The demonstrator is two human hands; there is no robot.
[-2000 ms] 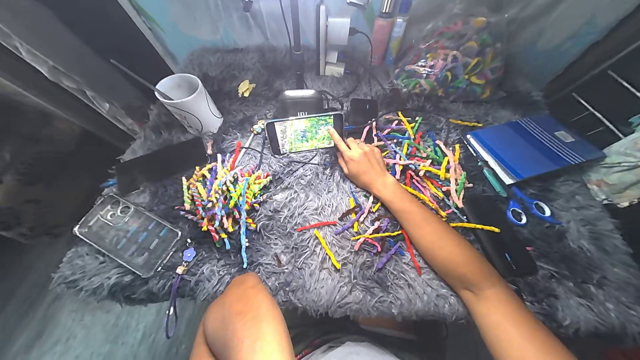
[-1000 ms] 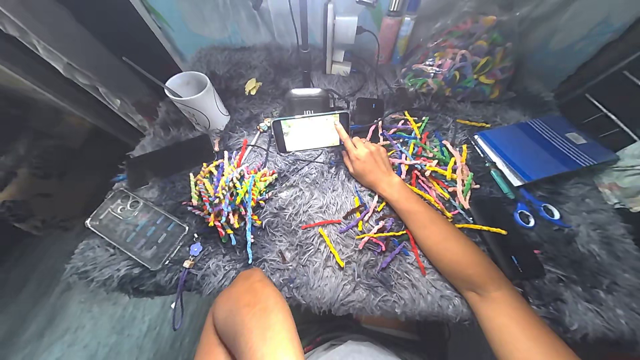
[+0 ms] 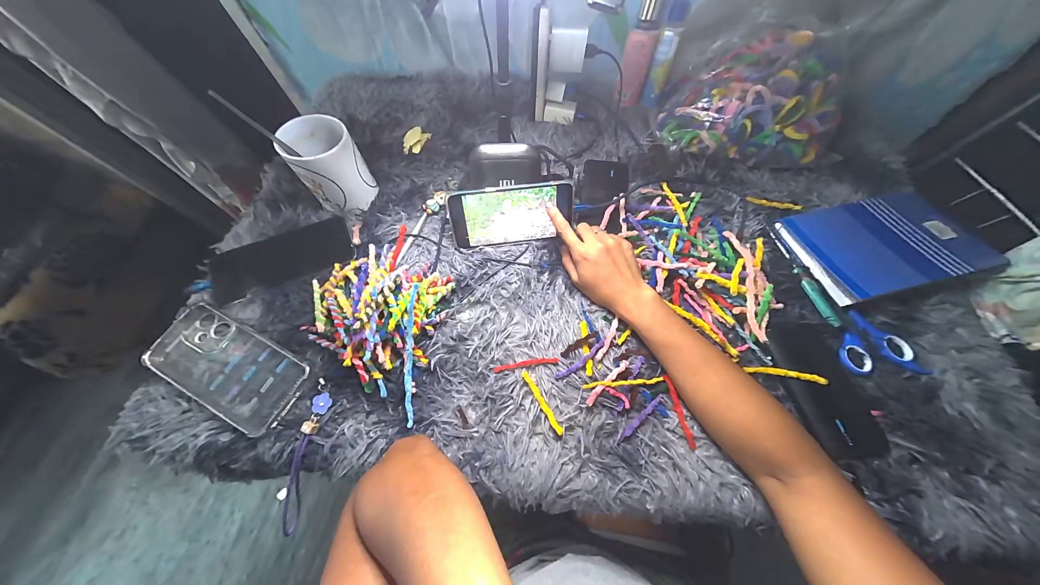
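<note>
My right hand (image 3: 600,264) reaches to the right end of a smartphone (image 3: 512,214), its index finger on or just over the lit screen. The other fingers are curled and hold nothing. The phone leans sideways against a dark rounded case (image 3: 505,162). Loose fuzzy coloured strands (image 3: 699,276) lie scattered under and beside my right forearm. To the left of the phone stands a dense pile of twisted multicoloured strands (image 3: 378,313), with a light blue one trailing toward my knee. My left hand is out of view.
Grey shaggy fabric covers the surface. At left are a white mug (image 3: 329,166) with a stick in it, a clear phone case (image 3: 226,370) and a strap (image 3: 296,479). At right lie a blue notebook (image 3: 894,248), blue-handled scissors (image 3: 877,345) and a black device (image 3: 829,398); behind stands a bag of coloured strands (image 3: 756,106).
The phone's screen has gone from a green picture to a mostly white view and back to a green and white picture. My right hand stays at its right end.
</note>
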